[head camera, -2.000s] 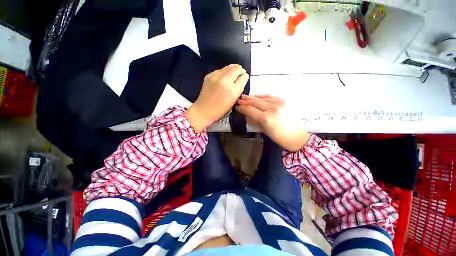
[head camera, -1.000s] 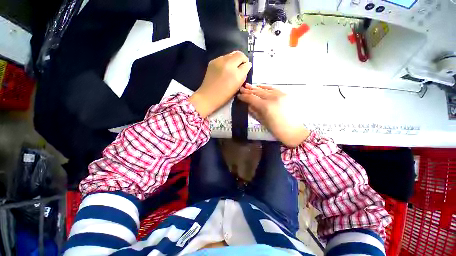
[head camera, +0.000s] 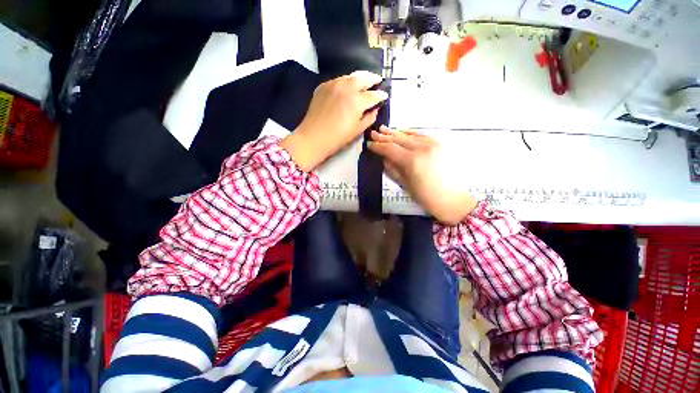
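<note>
A black strip runs from below the presser foot down over the table's front edge. My left hand is on the strip just below the foot, its thumb and fingers pinching the fabric edge. My right hand lies lower on the right, its fingertips on the strip's right edge. The wide black fabric panel spreads left over the table and hangs off its left side. The sewing machine stands at the top right with a blue display. The needle tip is too small to tell.
The white table has a printed ruler along its front edge. An orange-red tab and red-handled snips lie right of the needle. A loose dark thread lies on the table. Red baskets stand below right and at far left.
The table and machine sit lower in the view than two seconds ago. My left hand is nearer the presser foot, and more of the strip shows below my hands.
</note>
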